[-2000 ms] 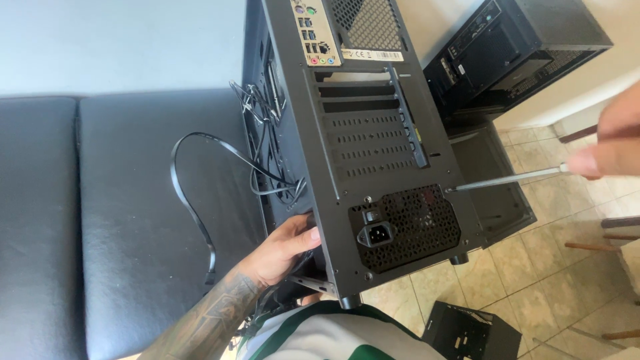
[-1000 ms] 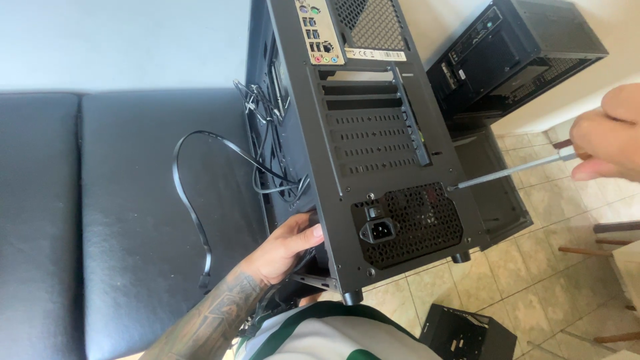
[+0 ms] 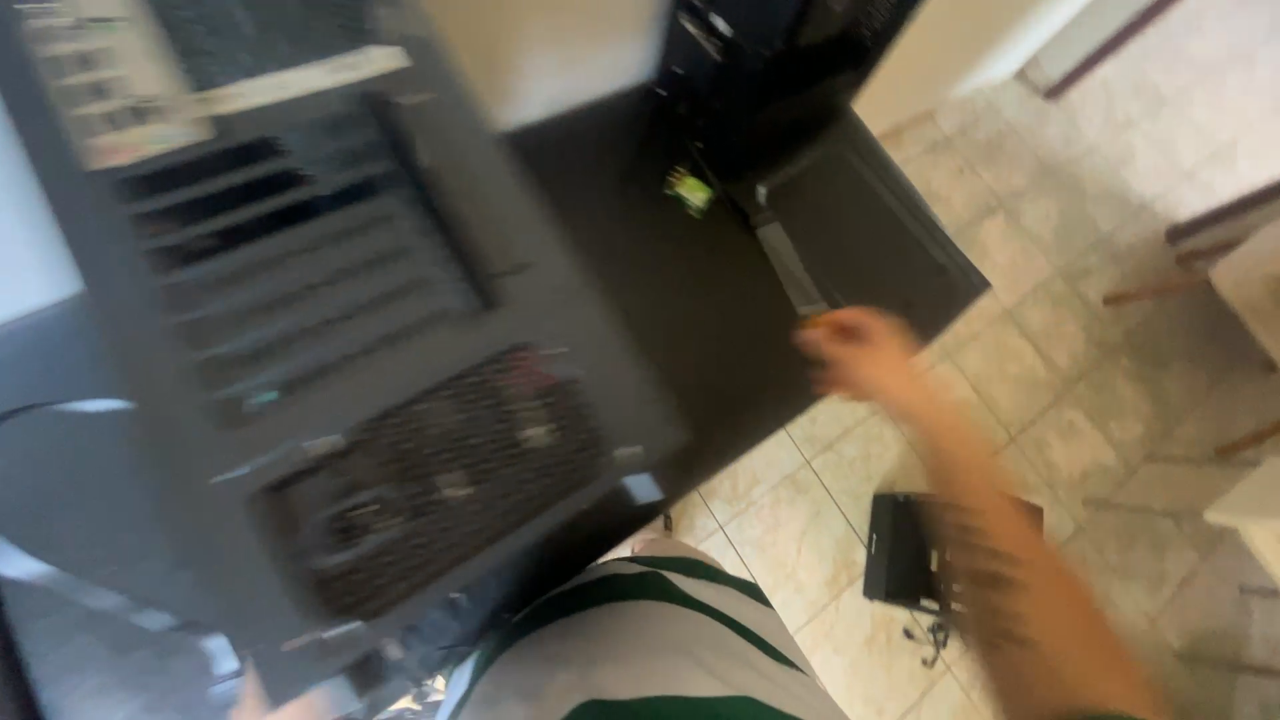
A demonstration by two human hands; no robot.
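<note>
The black desktop computer case (image 3: 340,320), blurred, fills the left half with its rear side facing me. Its perforated power supply panel (image 3: 430,480) lies toward the bottom. At the case's lower edge my left hand (image 3: 290,700) shows only in part, and its grip is hidden. To the right, over a dark surface, my right hand (image 3: 860,350) holds a screwdriver (image 3: 790,265) by its handle end, with the shaft pointing up and left. The screwdriver is apart from the case. A small green and yellow item (image 3: 689,190) lies on the dark surface.
Another black computer case (image 3: 770,80) stands at the top. Beside it lies a dark framed panel (image 3: 860,220). On the tiled floor (image 3: 790,500) sits a black box-like unit (image 3: 900,550) with cables near it. Furniture with wooden legs (image 3: 1150,292) is at the right.
My right hand has moved the screwdriver away from the case's rear to above the dark surface. The view has swung strongly to the right.
</note>
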